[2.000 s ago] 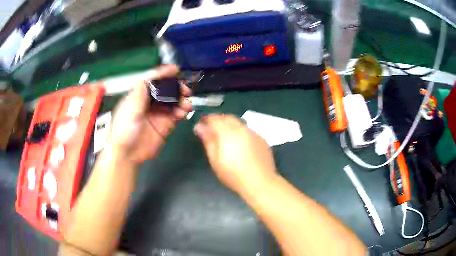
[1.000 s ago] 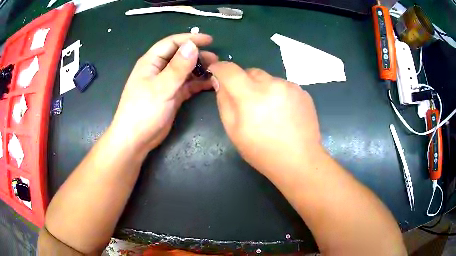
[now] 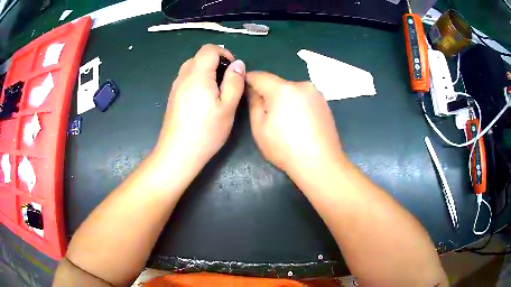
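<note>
My left hand [image 3: 203,98] is bare and holds a small black part [image 3: 223,68] between thumb and fingers, above the dark green mat. Most of the part is hidden by the fingers. My right hand [image 3: 288,115] is beside it, its thumb and index fingertips together close to the left thumb; whether they hold anything is hidden. A dark blue rounded square piece [image 3: 106,95] lies on the mat at left, next to a white slip with cut-outs [image 3: 88,92]. A tiny blue piece [image 3: 74,126] lies below them.
A red compartment tray [image 3: 59,151] with white slips and black parts is at far left. A white brush [image 3: 207,26] lies at the back, a white paper scrap [image 3: 339,78] right of my hands. Orange screwdrivers [image 3: 416,53], a power strip [image 3: 441,81] and tweezers [image 3: 442,182] are at right.
The view has tilted down from the blue unit since the earliest frame. My hands have come together, and my left fingers now wrap more closely around the black part.
</note>
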